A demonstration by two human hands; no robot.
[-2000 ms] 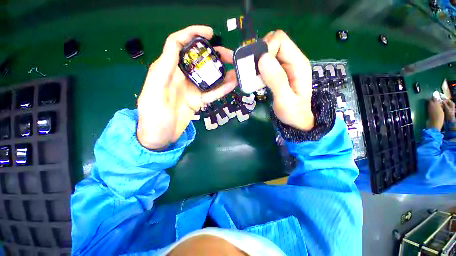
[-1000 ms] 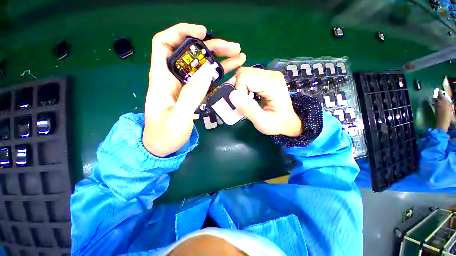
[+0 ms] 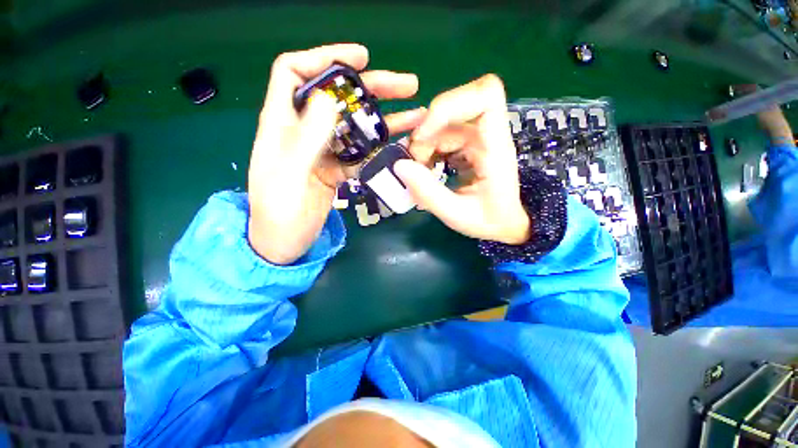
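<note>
My left hand [image 3: 302, 157] holds a black rounded watch case [image 3: 357, 118], open side up, with gold-yellow and silver-white parts showing. The left thumb lies over part of the case. My right hand [image 3: 472, 166] holds a black display module [image 3: 385, 178] with a white back between thumb and fingers, just below and right of the case. The module's upper edge is close to the case's lower end; whether a flex joins them is hard to tell. Small flex assemblies with white L-shaped backing [image 3: 366, 210] lie on the green mat below the hands.
A large black pocket tray [image 3: 103, 306] is at the left, with glossy units in a few pockets. A clear blister tray [image 3: 612, 188] and a narrower black tray [image 3: 678, 219] are at the right. Loose watch units [image 3: 199, 85] are spaced along the far bench. Another person's blue sleeve [image 3: 779, 197] is at far right.
The case and display module, apart two seconds ago, are now close together, the module lower. Since one second ago the case has tilted in my left hand. The far loose units appear shifted left.
</note>
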